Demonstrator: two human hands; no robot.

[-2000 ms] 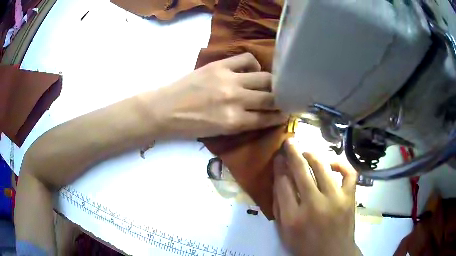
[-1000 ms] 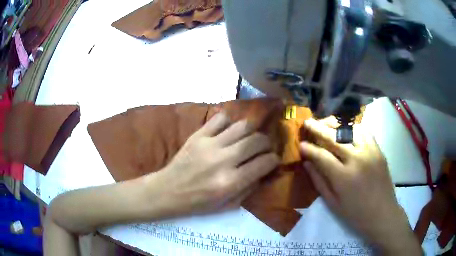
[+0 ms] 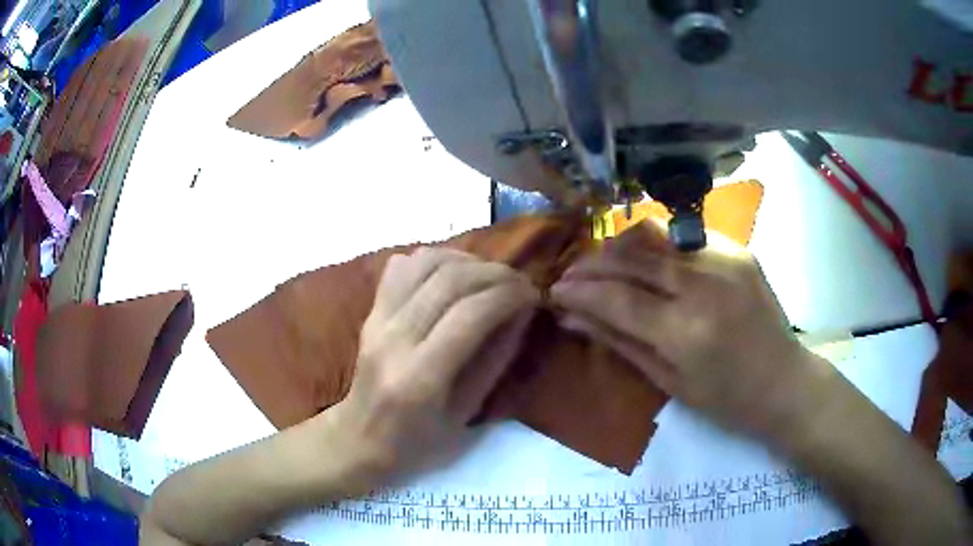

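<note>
A rust-brown cloth piece lies across the white tabletop in front of the needle, partly wrinkled, with slanted ends. My left hand pinches its upper layers with the fingertips. My right hand pinches the cloth edge right beside the left fingertips, just in front of the presser foot area. The fingertips of both hands nearly touch, and the held edge is partly hidden by them. An orange-lit piece of cloth shows right of the needle. The pale grey sewing machine head stands over the work.
Red-handled snips lie right of the head. A folded brown stack sits at the left table edge. A ruffled brown piece lies beyond the work. More brown cloth is at the right edge. A printed scale runs along the near edge.
The cloth has turned and now spreads leftward from the needle. Both hands have come together at its edge. The camera view has shifted, showing more of the machine arm.
</note>
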